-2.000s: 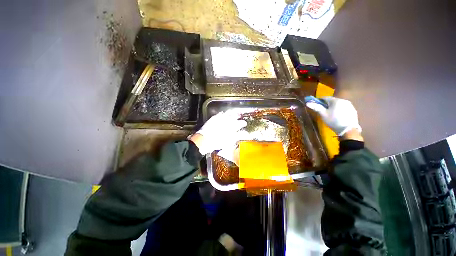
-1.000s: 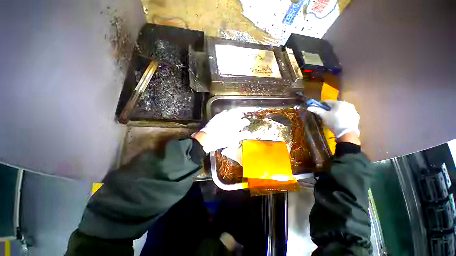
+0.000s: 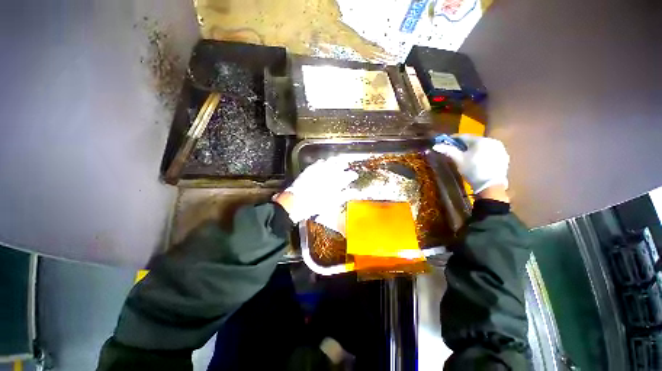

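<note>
My left hand (image 3: 319,190), in a white glove, is over the left part of the stainless tray (image 3: 305,148). The orange sheet (image 3: 381,228) hangs beside its fingers over the tray's front rim; the glare hides how the fingers grip. My right hand (image 3: 484,165), also gloved in white, is closed around the blue-handled tool (image 3: 448,140) at the tray's back right corner. Red-brown copper wire offcuts (image 3: 430,196) lie along the tray's right side and front left. A pale patch lies in the tray's middle.
Behind the tray is the solder pot (image 3: 350,88) with a bright top. The black dross tray (image 3: 274,156) holds grey crumbs and a tan strip (image 3: 197,130). A black controller (image 3: 446,76) with a red light is right of the pot. A spare orange sheet (image 3: 472,124) is by the right wall.
My right hand and the blue-handled tool have shifted slightly left, and the right forearm has moved inward. My left hand and the orange sheet stay nearly in place.
</note>
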